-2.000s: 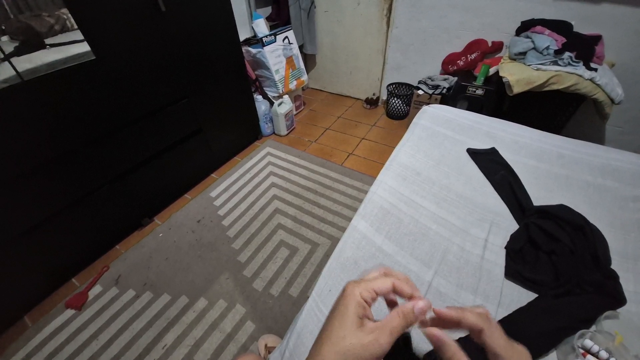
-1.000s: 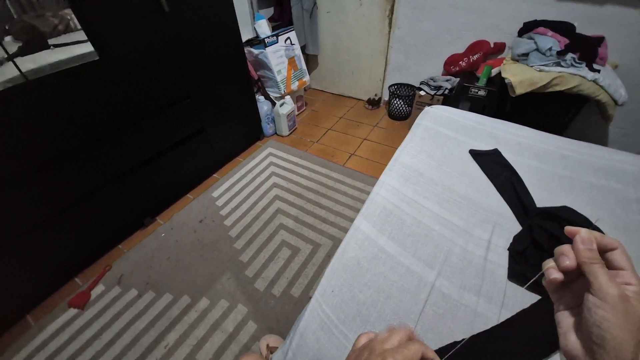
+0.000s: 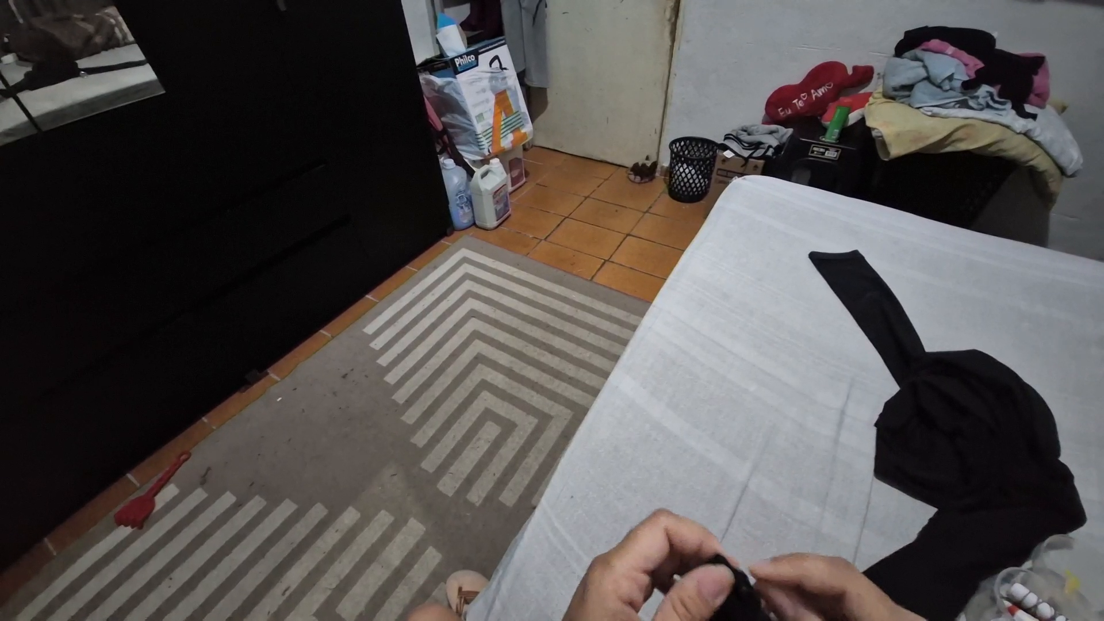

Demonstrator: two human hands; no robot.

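Observation:
My left hand point(image 3: 651, 573) is at the bottom of the view, its thumb and fingers pinching a fold of black fabric point(image 3: 737, 595). Close on its right, my right hand point(image 3: 819, 586) has its fingertips at the edge of that fold; whether they grip a needle or thread cannot be made out. A black garment point(image 3: 966, 423) lies bunched on the white-sheeted bed point(image 3: 690, 388), one narrow part stretched toward the far side. Its lower part runs down toward my hands. At the bottom right corner stands a clear plastic container point(image 3: 1026, 595) with small white spools or tubes inside.
A striped rug point(image 3: 345, 414) covers the floor left of the bed, with a red plastic toy point(image 3: 151, 500) on it. Beyond are a dark wardrobe point(image 3: 216, 216), jugs point(image 3: 490, 194), a mesh wastebasket point(image 3: 691, 171) and a pile of clothes point(image 3: 966, 78). A sandaled foot point(image 3: 466, 591) shows below.
My right hand was raised over the black garment with a thin thread stretched from it one second ago; now it is back beside my left hand. Black fabric now shows between my left fingers.

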